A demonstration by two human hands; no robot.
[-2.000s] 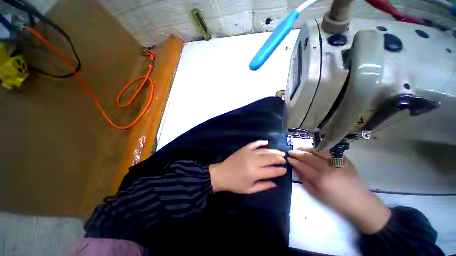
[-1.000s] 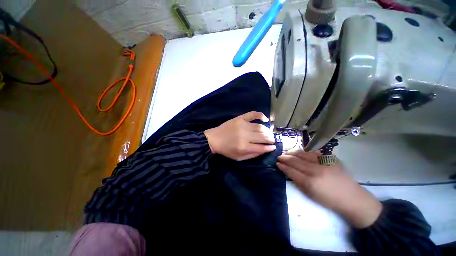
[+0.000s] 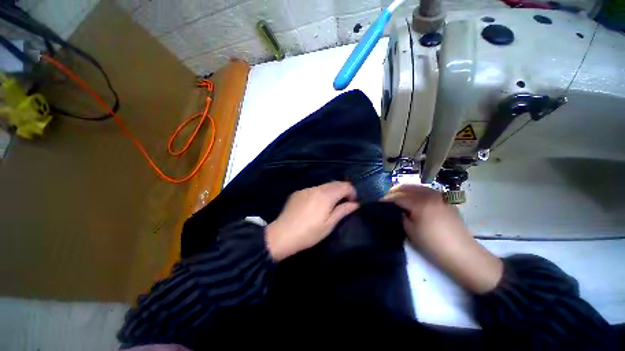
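Note:
A black garment [image 3: 308, 147] lies over the white table, its right edge running to the needle area of the cream-white sewing machine [image 3: 452, 89]. The presser foot [image 3: 406, 168] is small and partly hidden beside the cloth. My left hand [image 3: 310, 218] is slightly blurred and grips a fold of the garment, thumb and fingers close together. My right hand [image 3: 438, 230] pinches the garment's edge just in front of the needle area, below the thread tension knob [image 3: 454, 197]. The fingertips of both hands are partly hidden by the cloth.
A light-blue handled tool [image 3: 363, 55] hangs left of the machine head. An olive-green tool [image 3: 270, 40] is against the wall. An orange cord [image 3: 140, 146] loops over cardboard [image 3: 75, 206] and the wooden edge [image 3: 233, 103]. A yellow plug [image 3: 26, 110] is at far left.
My left hand has moved back from the needle towards me, and the garment is now bunched into a raised fold between both hands. My right hand has closed on its edge. The view has shifted slightly.

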